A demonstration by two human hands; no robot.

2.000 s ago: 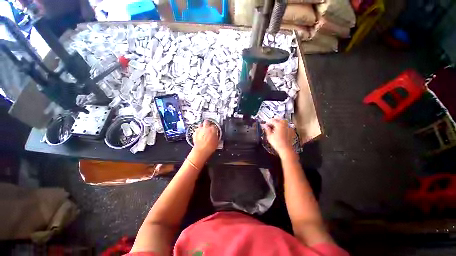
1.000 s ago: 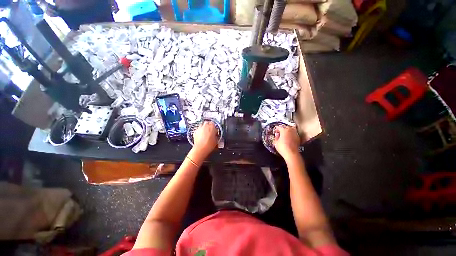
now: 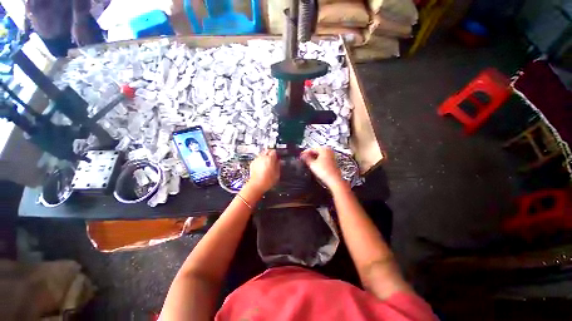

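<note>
The dark green hand press point(image 3: 293, 113) stands upright directly before me, above its dark base block point(image 3: 295, 182). My left hand point(image 3: 264, 169) is at the left side of the area under the ram, fingers bent together. My right hand point(image 3: 321, 164) is at its right side, thumb and fingertips close together. Any small part in either hand is too small to make out. The left bowl point(image 3: 234, 175) of small silvery metal parts is beside my left hand. The right bowl point(image 3: 346, 165) of small metal parts is partly hidden behind my right hand.
A lit smartphone point(image 3: 195, 155) lies left of the left bowl. A large heap of whitish strips point(image 3: 207, 88) covers the table behind. A second press point(image 3: 75, 113) with a plate point(image 3: 96, 170) and two bowls stands far left. An open bag point(image 3: 295, 237) is at my lap. A red stool point(image 3: 476, 99) is right.
Both hands have left the bowls and come inward to the area under the press ram. The whole view has shifted, with the table now further left in the picture.
</note>
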